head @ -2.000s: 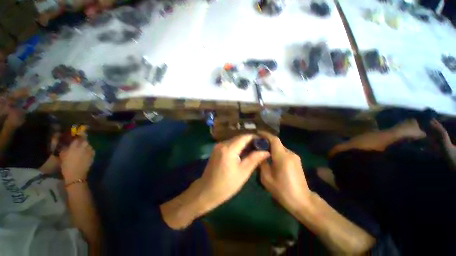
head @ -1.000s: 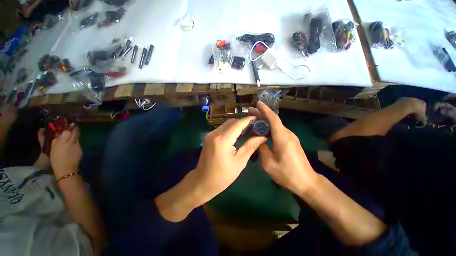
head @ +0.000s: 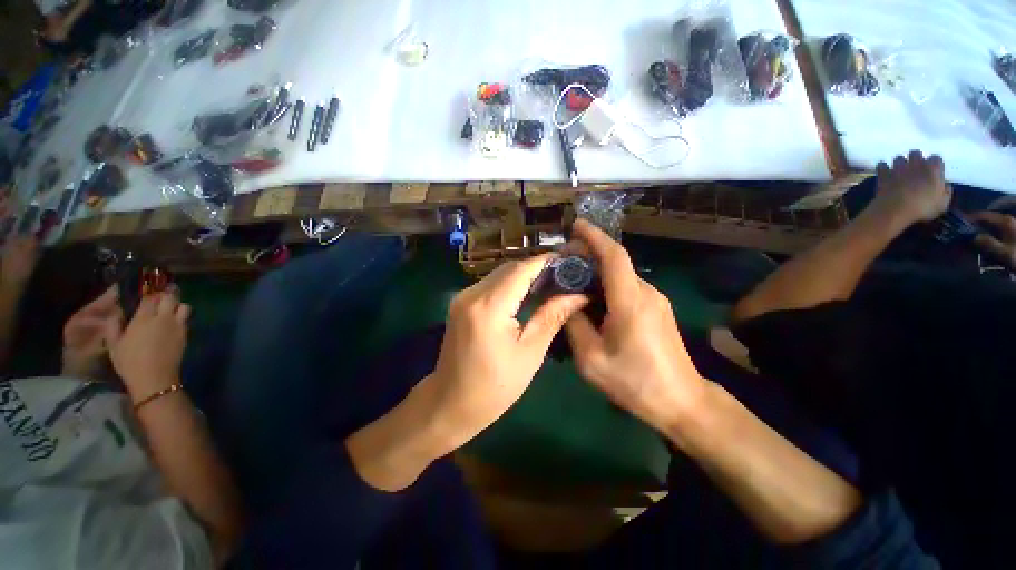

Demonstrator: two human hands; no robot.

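A small black unit (head: 573, 274) with a round, glossy, lens-like end facing up is held above my lap, below the table's front edge. My left hand (head: 490, 345) grips it from the left, with thumb and index finger at its side. My right hand (head: 641, 340) grips it from the right, its index finger along the far side. Fingers hide most of the body, and its lower part is in dark shadow.
The white-covered table (head: 446, 145) holds bagged cable sets (head: 696, 67), a white cable with adapter (head: 602, 123) and dark sticks (head: 318, 123). A wooden compartment tray (head: 490, 247) and blue-capped object (head: 458, 237) are below its edge. People sit left and right, their hands holding small parts.
The unit and both my hands have risen slightly in the picture, with the round end still facing up. The hands of the people on both sides have moved.
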